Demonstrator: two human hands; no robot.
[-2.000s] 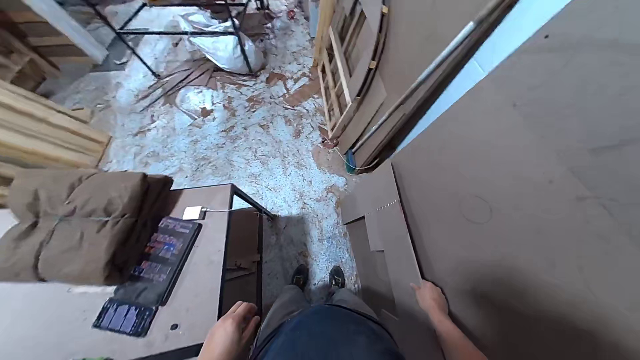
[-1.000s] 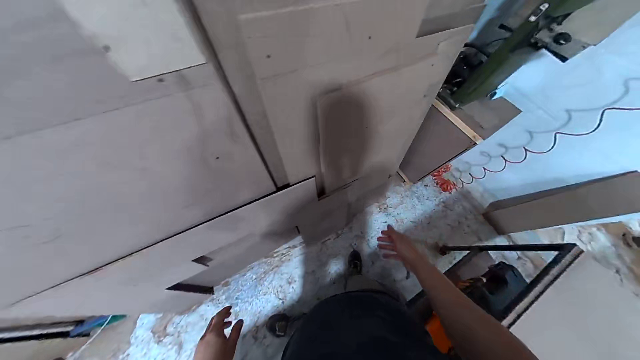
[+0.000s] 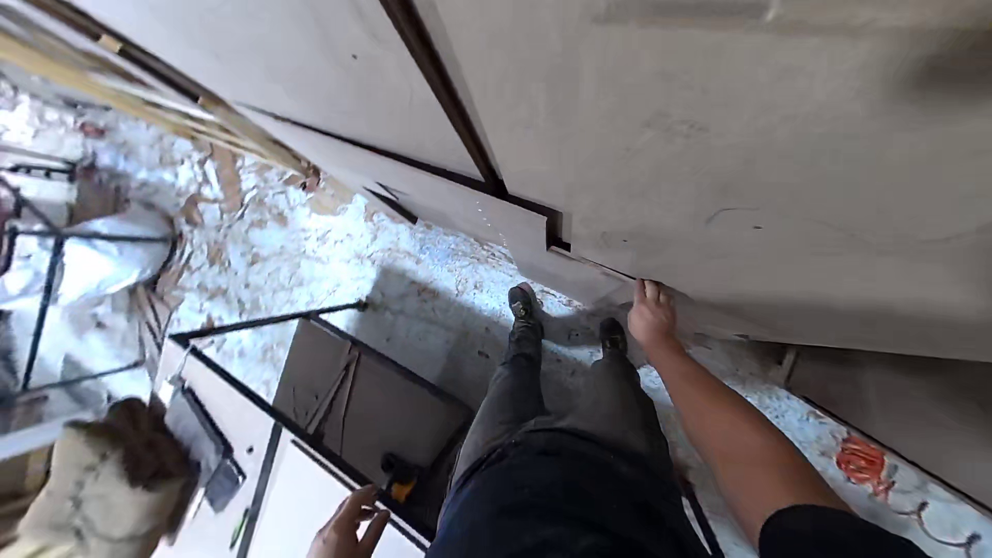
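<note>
My right hand [image 3: 653,311] grips the upper edge of a low wooden board [image 3: 593,275], which leans against large upright sheets [image 3: 775,170] of plywood or similar panel. The fingertips lie where this board meets the big sheet. At the lower left, my left hand [image 3: 353,523] holds nothing; its fingers are apart and bent, beside the dark metal edge of a table [image 3: 298,496]. A narrow dark gap runs down between two of the tall sheets.
Under the table top is a shelf with boards [image 3: 333,387] and a black and orange tool [image 3: 399,477]. A brown cloth bundle [image 3: 116,480] and a dark device [image 3: 205,418] lie at the left. Scraps litter the floor [image 3: 310,240]. A coiled red hose [image 3: 864,465] lies at the right.
The view has swung widely between frames. My right hand, off the boards with fingers spread one second ago, is now on a board's edge. My left hand remains empty.
</note>
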